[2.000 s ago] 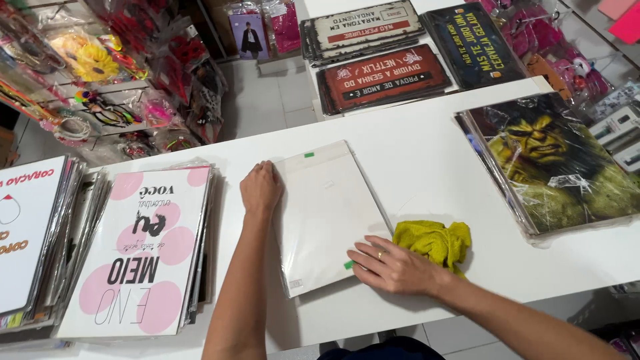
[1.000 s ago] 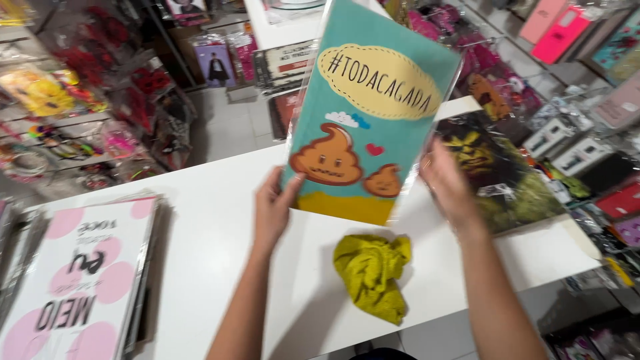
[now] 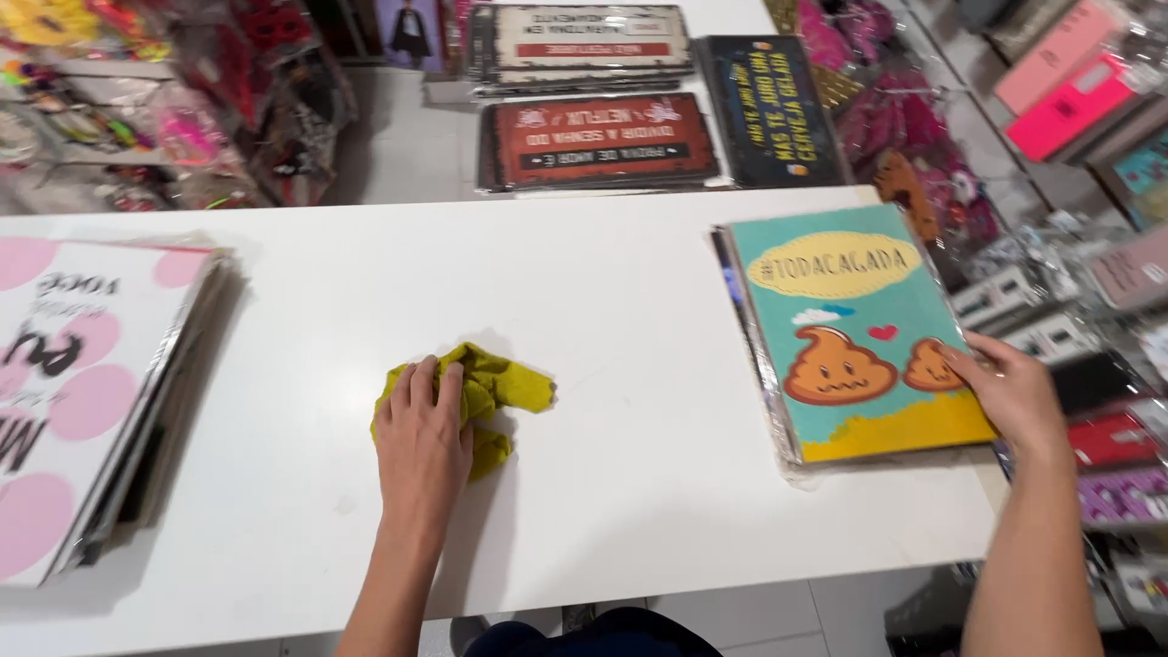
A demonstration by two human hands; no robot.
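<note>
On the white table, a crumpled yellow-green cloth (image 3: 497, 383) lies under my left hand (image 3: 424, 433), whose fingers rest on it and curl over its left part. At the table's right end, my right hand (image 3: 1017, 397) grips the right edge of a teal decorative sign (image 3: 821, 338) in clear plastic, thumb on its face. That sign lies on top of a stack of other wrapped signs. At the left is another stack, topped by a white sign with pink circles (image 3: 91, 411).
Beyond the table are piles of signs: cream (image 3: 593, 41), red (image 3: 598, 141) and black (image 3: 771, 109). Racks of packaged goods (image 3: 192, 128) stand at the back left, with more hanging goods and phone cases (image 3: 1063, 100) along the right.
The teal sign, held up in both hands a second ago, now lies on the right stack, covering the green-figure sign. My left hand has let go of it and come down on the cloth.
</note>
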